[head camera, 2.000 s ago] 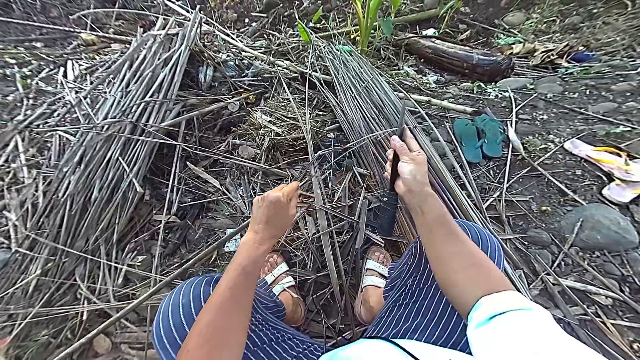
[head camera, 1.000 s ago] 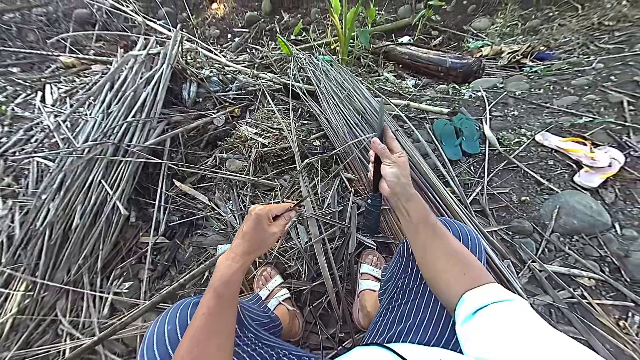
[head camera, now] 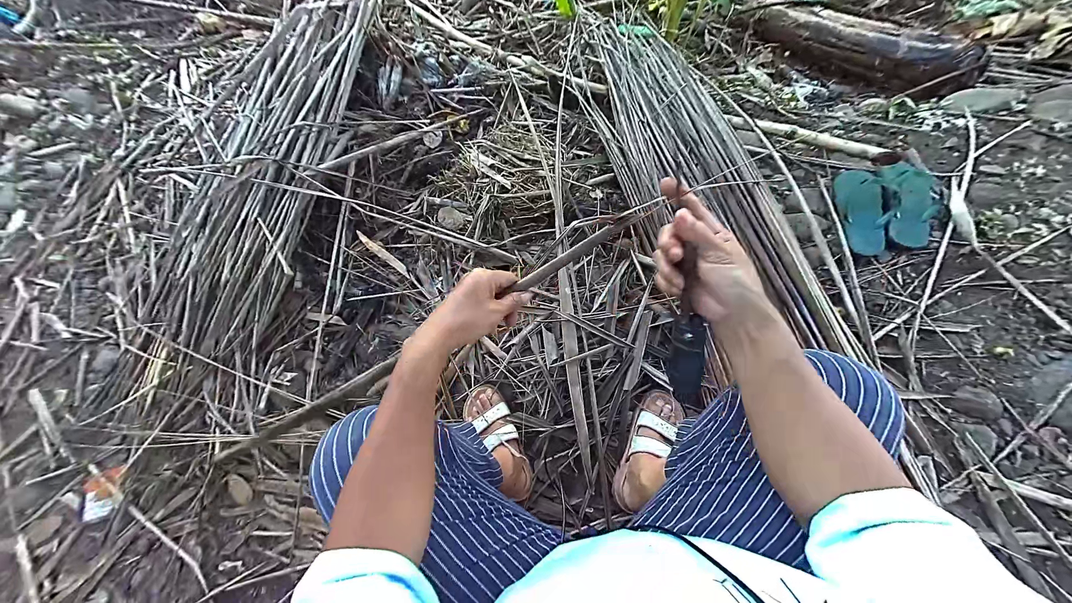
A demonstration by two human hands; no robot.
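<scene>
My left hand (head camera: 477,310) grips a long thin dry stalk (head camera: 578,251), which slants up to the right toward my other hand. In my right hand (head camera: 708,260) is a knife with a dark handle (head camera: 687,360); its blade is mostly hidden behind the fingers. The thin end of the stalk reaches close to the right fingers; whether they touch it I cannot tell. A bundle of dry sticks (head camera: 670,109) lies just beyond and beside the right hand. Another large pile of dry sticks (head camera: 251,167) lies to the left.
Leaf strips and twigs litter the ground around my sandals (head camera: 649,435). A green pair of flip-flops (head camera: 883,209) lies to the right, below a dark log (head camera: 871,50). A long branch (head camera: 310,410) crosses the ground at the lower left. Stones lie at the right edge.
A thicker stalk now shows in my left hand, stretching toward the right hand. The right hand keeps hold of the knife. The view has shifted left.
</scene>
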